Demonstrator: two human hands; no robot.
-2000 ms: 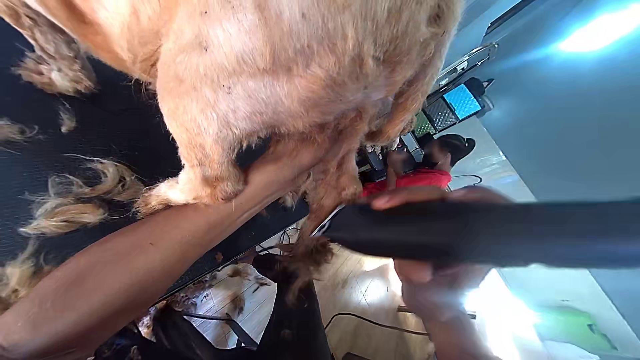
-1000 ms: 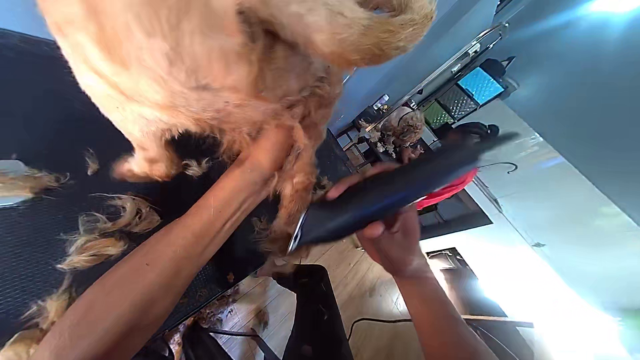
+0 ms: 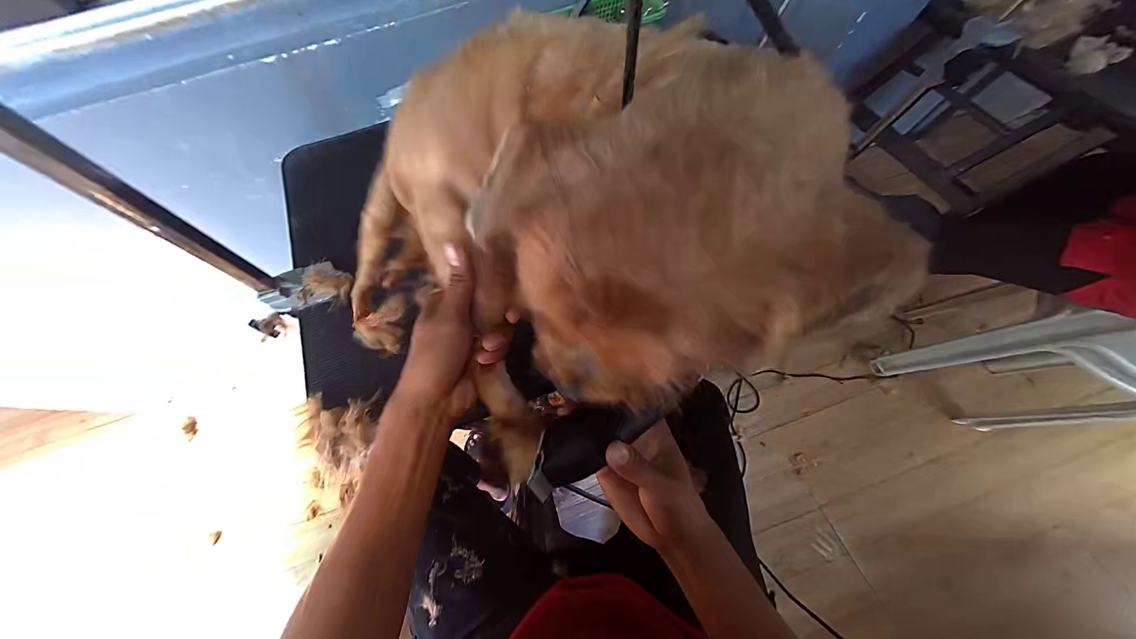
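Note:
A tan, long-haired dog (image 3: 639,204), blurred, stands on a black grooming table (image 3: 333,191); its head fills the centre right. My left hand (image 3: 457,346) is closed around the dog's front leg, whose lower part (image 3: 510,426) slants down below my fingers. In my right hand (image 3: 648,488) is a black electric hair clipper (image 3: 577,448), its metal blade at the lower leg beside the paw. Part of the clipper's body is hidden under the dog's head fur.
A dark metal post (image 3: 133,200) meets a clamp at the table's left edge. Cut fur (image 3: 342,435) hangs at the near edge. A dark cord (image 3: 799,599) runs over the wooden floor. A white plastic chair (image 3: 1047,355) stands right, near a person's red garment (image 3: 1105,257).
The view has swung widely, and the dog's head now shows at centre right. Both hands are lower beside a leg; the clipper remains in my right hand.

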